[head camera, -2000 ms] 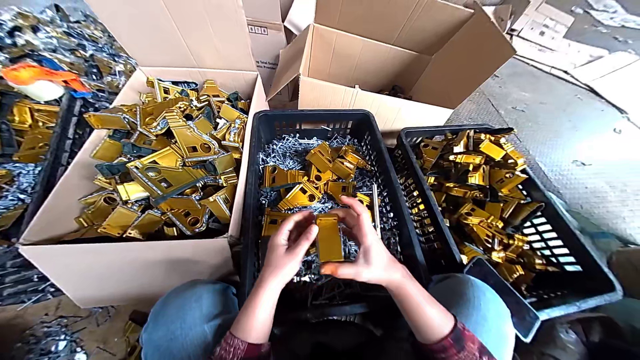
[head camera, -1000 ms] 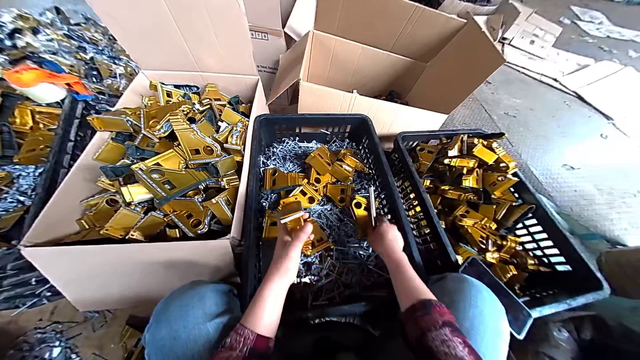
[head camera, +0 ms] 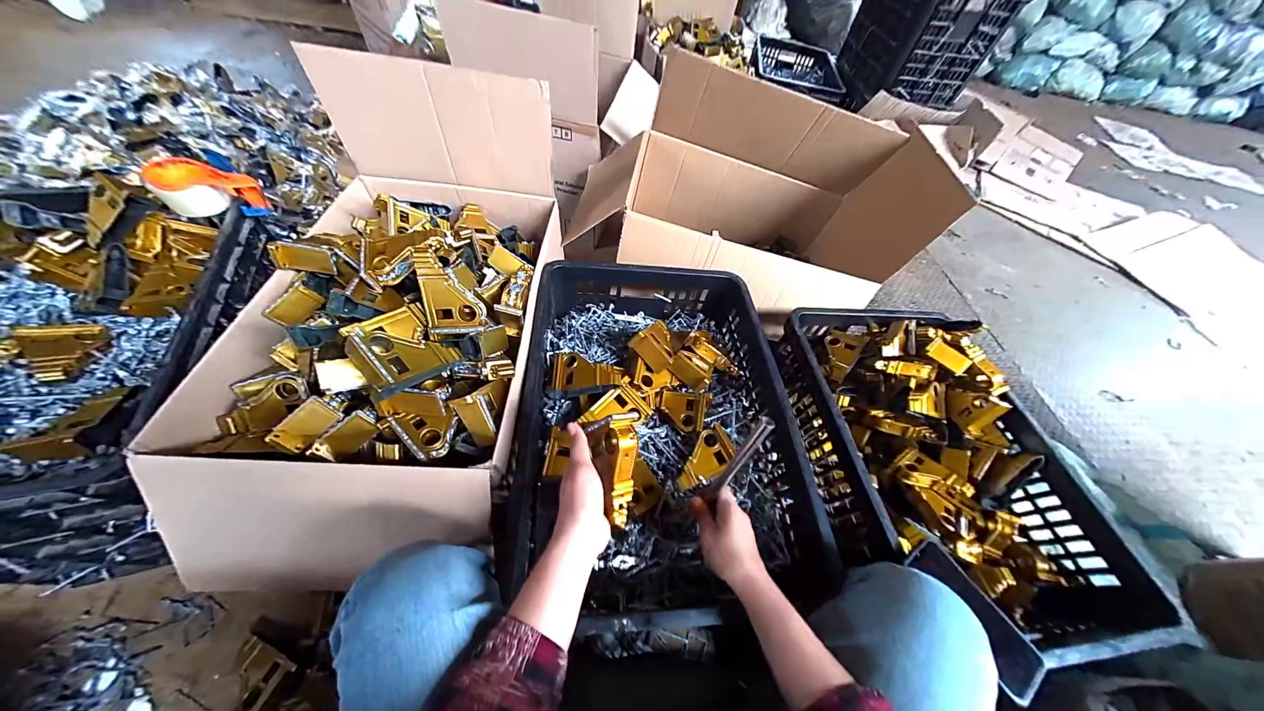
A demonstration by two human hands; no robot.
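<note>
My left hand [head camera: 585, 499] holds a gold-coloured metal bracket [head camera: 619, 469] upright over the near part of the middle black plastic crate [head camera: 642, 272]. To its right, my right hand [head camera: 728, 538] grips a slim metal bar-like tool [head camera: 741, 459], its far end tilted up and to the right. More gold brackets [head camera: 681, 407] and many loose silver screws or pins [head camera: 597, 331] lie in the crate below and beyond both hands. The tool does not touch the held bracket. Its lower end is hidden in my right fist.
An open cardboard box [head camera: 316, 518] full of gold brackets stands at the left. On the right is a black crate [head camera: 1116, 632] with more brackets. Behind stands another open cardboard box [head camera: 731, 257]. An orange and white object [head camera: 197, 188] lies at the far left, near heaped metal parts.
Two seconds ago both hands were together at a gold part. My right hand then moved right to the tool, which it now holds raised. My left hand now holds a bracket upright.
</note>
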